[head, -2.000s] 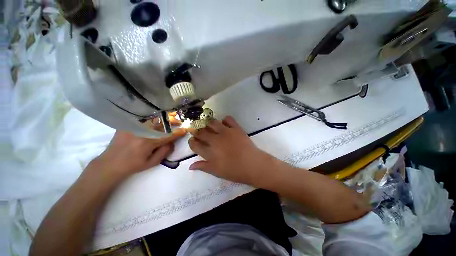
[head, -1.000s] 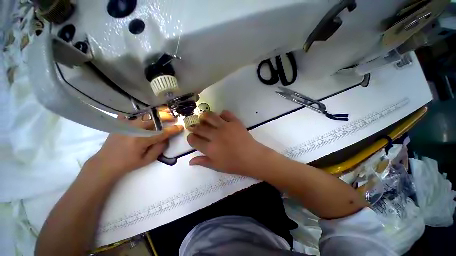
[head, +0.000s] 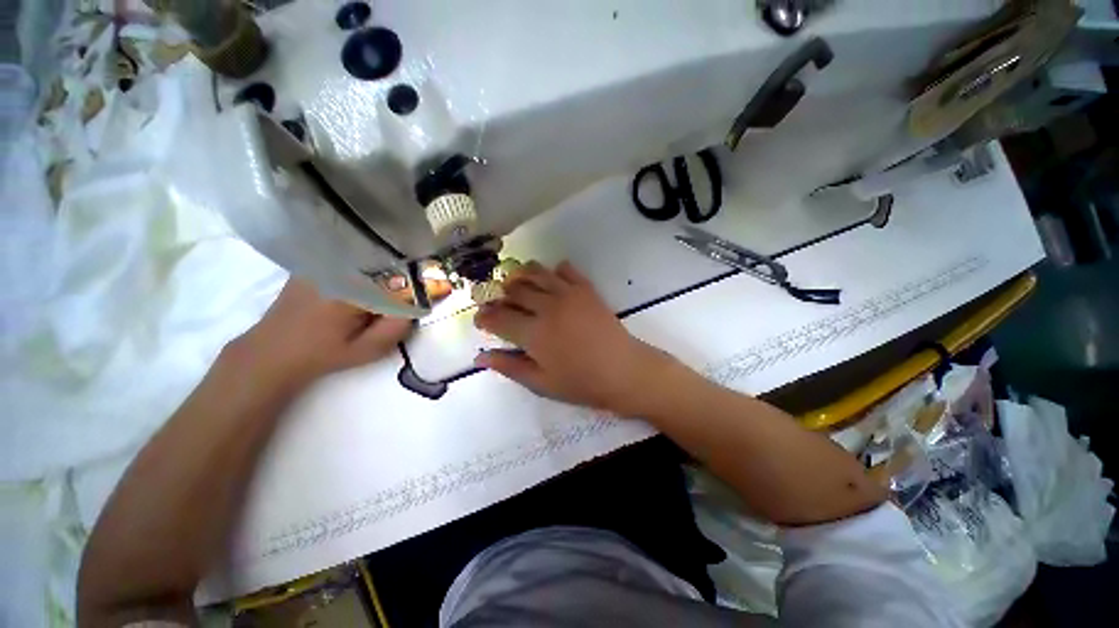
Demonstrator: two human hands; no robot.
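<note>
The white sewing machine (head: 577, 92) covers the top of the picture, with a cream ribbed knob (head: 450, 212) above the lit needle area. My left hand (head: 325, 329) lies left of the needle, its fingertips partly hidden behind the machine head. My right hand (head: 558, 331) rests just right of the needle, fingers bent and pointing left, beside a small round metal part. The spot under the fingertips is overexposed, so I cannot tell whether either hand grips fabric. The needle and presser foot are not clear.
Silver thread snips (head: 736, 258) with a dark cord lie on the machine bed (head: 614, 276), right of my right hand. Black-handled scissors (head: 677, 187) lie behind them. White cloth (head: 135, 307) is heaped at left. A yellow-edged frame (head: 920, 362) and clear plastic bags (head: 969, 478) are below right.
My left hand has drawn slightly up and back from the needle area, its extended finger less visible. My right hand stays beside the needle. The camera view has shifted slightly.
</note>
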